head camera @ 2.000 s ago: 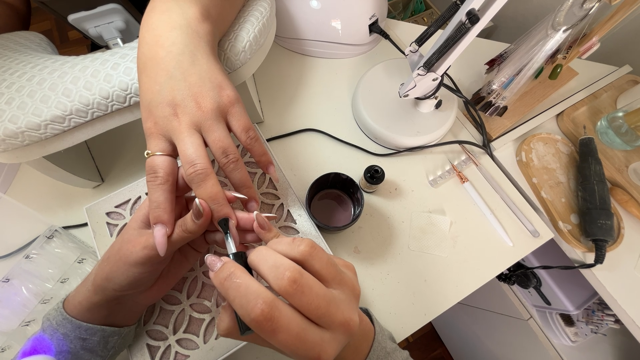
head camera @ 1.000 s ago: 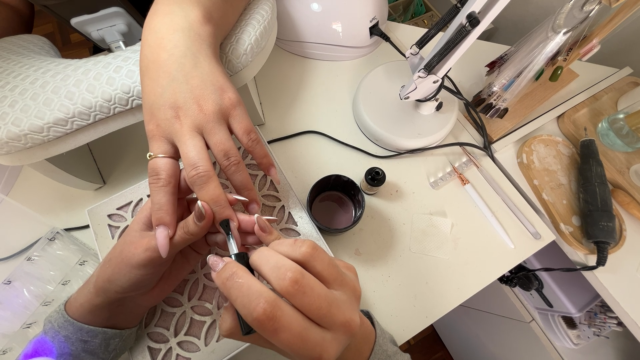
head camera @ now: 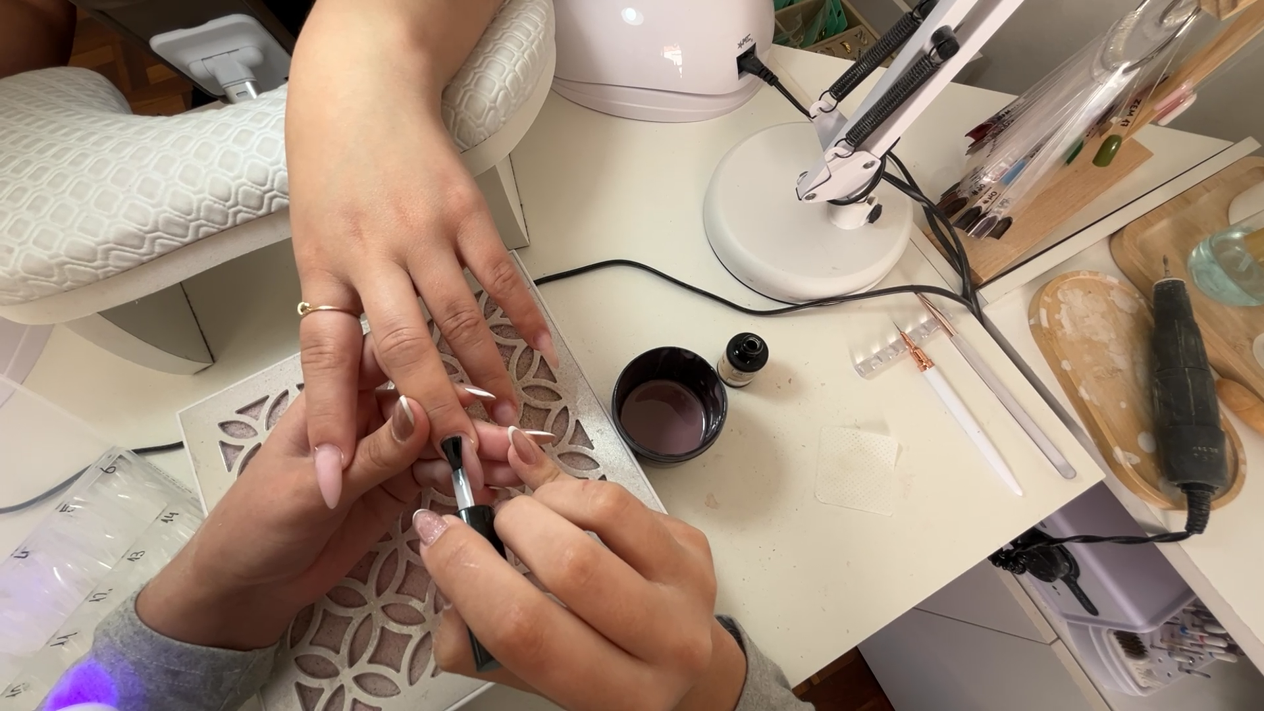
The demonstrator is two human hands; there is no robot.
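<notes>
My right hand [head camera: 583, 573] grips the black cap of a small bottle brush [head camera: 476, 528]. The dark bristles touch the nail area of one finger on another person's hand [head camera: 395, 217], which comes in from the top with a thin gold ring. From below, my left hand [head camera: 306, 494] supports that person's fingers, its thumb against them. One nail of the person's hand is long, pink and pointed. Under the hands lies a dust collector's patterned grille [head camera: 533, 380]. To the right stand a black cup [head camera: 670, 405] and a small open bottle [head camera: 743, 358].
A padded armrest [head camera: 128, 188] is at upper left, a white lamp base [head camera: 805, 217] at top centre. Two slim tools, one a white-handled brush [head camera: 963, 420], lie at right. An electric nail drill [head camera: 1180, 395] rests on a wooden tray. A plastic tip box [head camera: 89, 573] is at lower left.
</notes>
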